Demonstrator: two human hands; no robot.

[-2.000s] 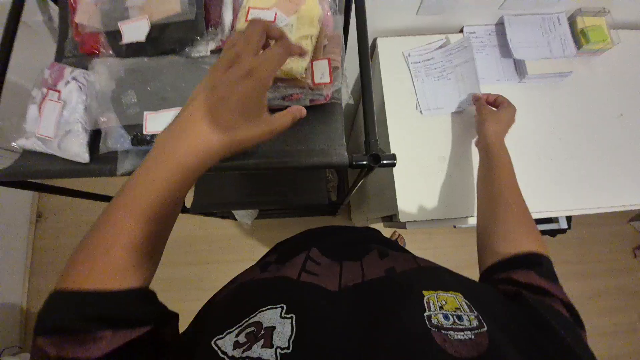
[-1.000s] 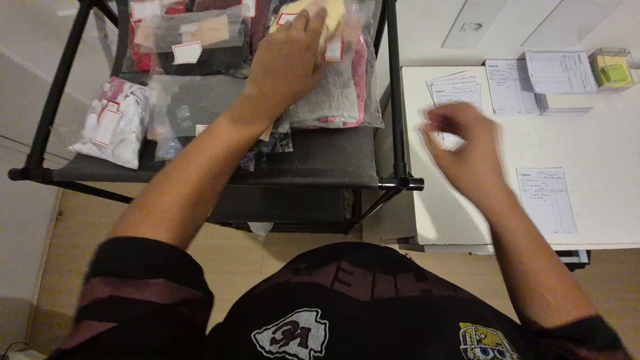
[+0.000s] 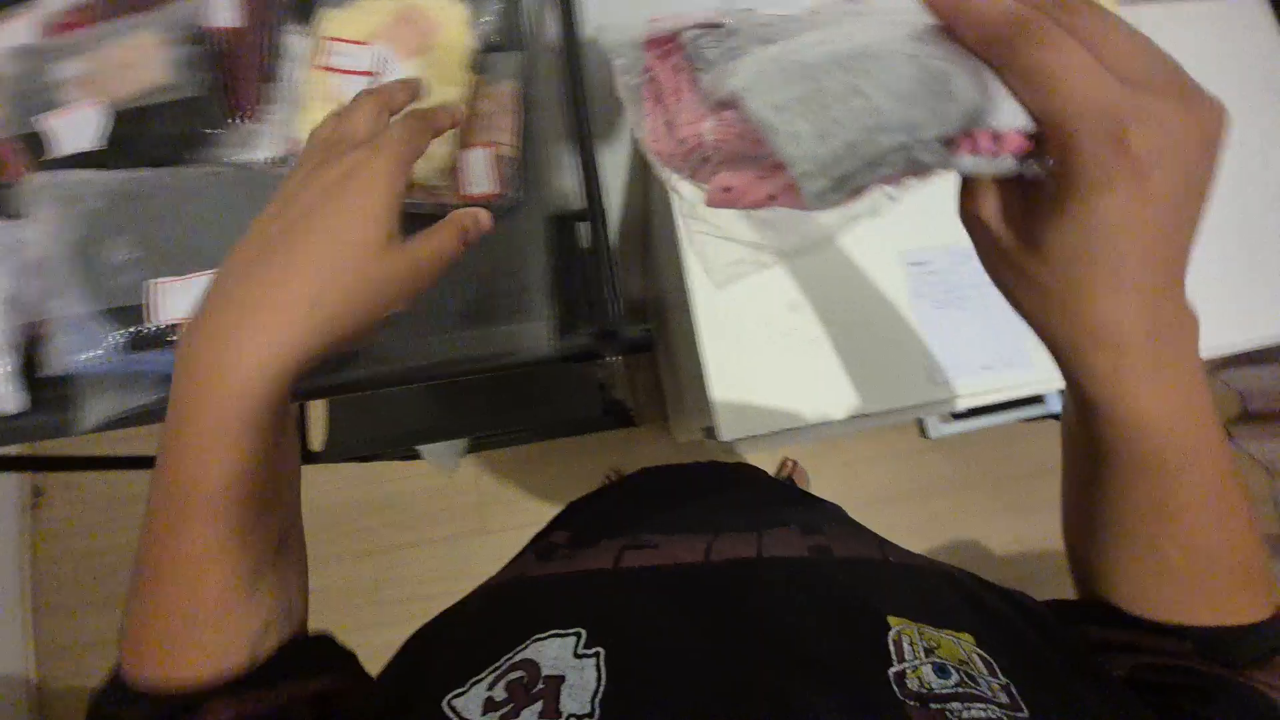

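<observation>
My right hand (image 3: 1100, 170) grips the right end of a clear plastic bag of folded grey and pink cloth (image 3: 850, 110), held up over the white table. On the left, my left hand (image 3: 330, 220) is over the dark rack with fingers spread, its fingertips at a bagged yellow garment (image 3: 440, 60) that bears a red-bordered label. Whether those fingers touch the bag cannot be told. Just right of them lies a small bag with brownish-pink contents (image 3: 495, 120) and a label of its own.
More labelled clear bags (image 3: 120, 70) lie on the black-framed fabric rack (image 3: 480, 320) at left, blurred. A printed paper slip (image 3: 960, 300) lies on the white table (image 3: 780, 340), partly behind my right hand. A narrow gap separates rack and table.
My right hand, empty over the table one second ago, now holds the grey and pink bag, which lay on the rack beside the yellow one. The view has shifted.
</observation>
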